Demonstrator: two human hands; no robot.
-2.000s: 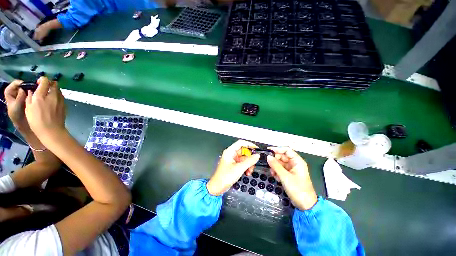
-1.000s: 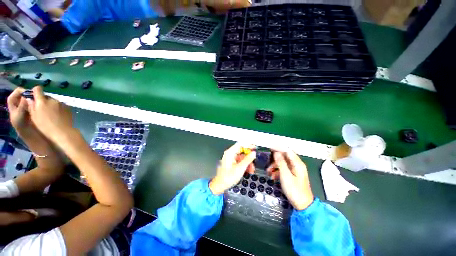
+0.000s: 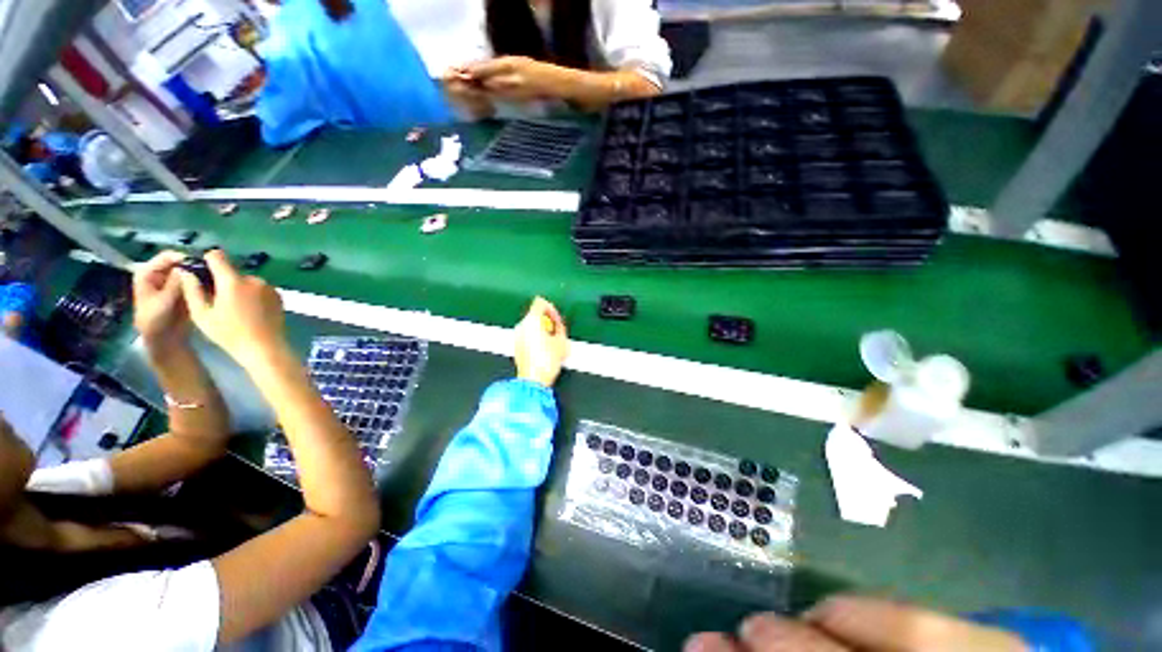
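My left hand (image 3: 542, 344) reaches over the near white rail to the belt's edge, a little yellow showing at a finger; I cannot tell whether it holds anything. Two black device housings (image 3: 618, 306) (image 3: 730, 330) lie on the green belt to its right. The clear tray (image 3: 586, 510) lies flat on the bench in front of me, with rows of black round parts (image 3: 682, 489) and see-through places without parts. My right hand (image 3: 879, 627) is blurred and cut off by the bottom edge, below and right of the tray; its hold is hidden.
Stacked black trays (image 3: 765, 166) stand across the belt (image 3: 421, 274). Translucent white cups (image 3: 920, 389) and a white wipe (image 3: 867, 478) are on the right. A neighbour's arms (image 3: 300, 408) and parts tray (image 3: 363, 382) are on the left. A grey upright (image 3: 1083, 140) stands at the right.
My hands have parted from over the tray, uncovering it. The left went up-left to the belt, the right down to the frame's bottom. The housing is no longer visible between them. The view has shifted.
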